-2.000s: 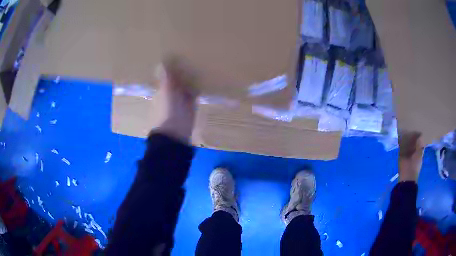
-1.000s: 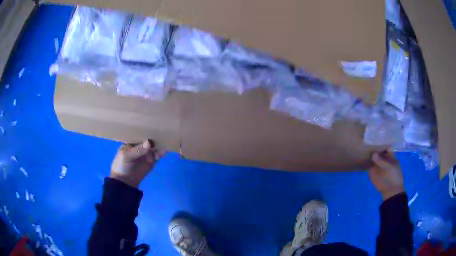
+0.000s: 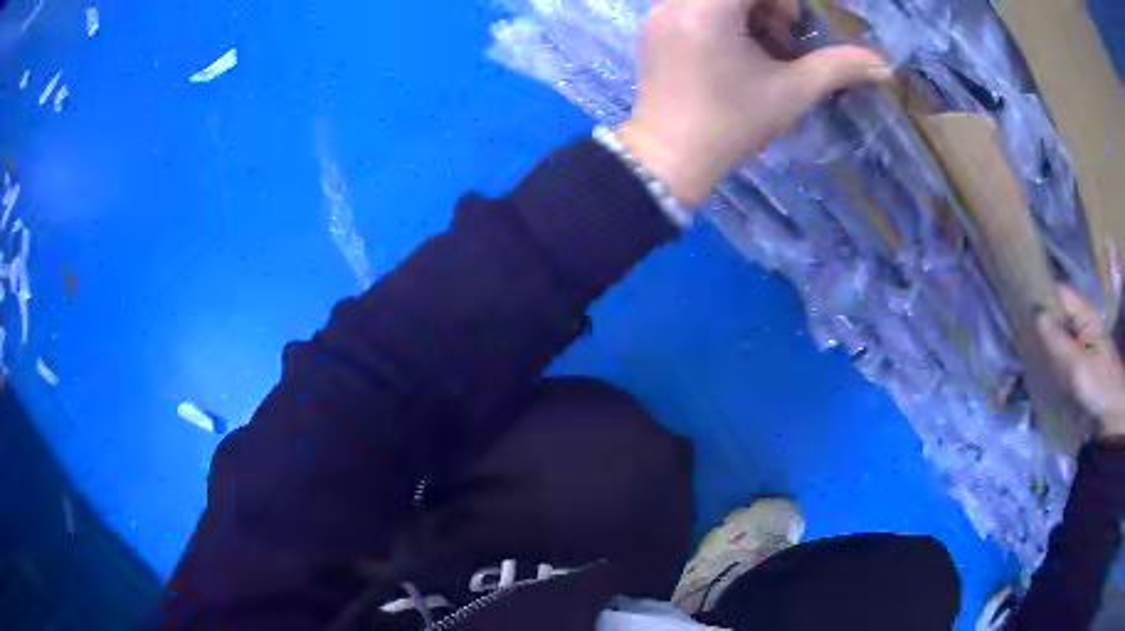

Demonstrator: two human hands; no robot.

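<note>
A brown cardboard strip [image 3: 987,185] stands over the bagged units in the upper right, slanting down to the right. My left hand [image 3: 753,80] is at its upper end, with thumb and fingers closed on it. My right hand [image 3: 1086,351] holds its lower end near the right edge. The bagged-unit rows [image 3: 851,265] form a crinkled, silvery layered stack beside and under the strip. The units inside the bags are blurred and hard to make out.
A larger cardboard sheet [image 3: 1079,99] runs along the upper right. White scraps [image 3: 215,65] lie on the blue floor [image 3: 407,123] at the left. My bent knees and one shoe [image 3: 746,542] are at the bottom.
The view has turned and come closer to the stack, which is now at the right. Both hands have moved from the flat front cardboard edge to opposite ends of a strip over the bags.
</note>
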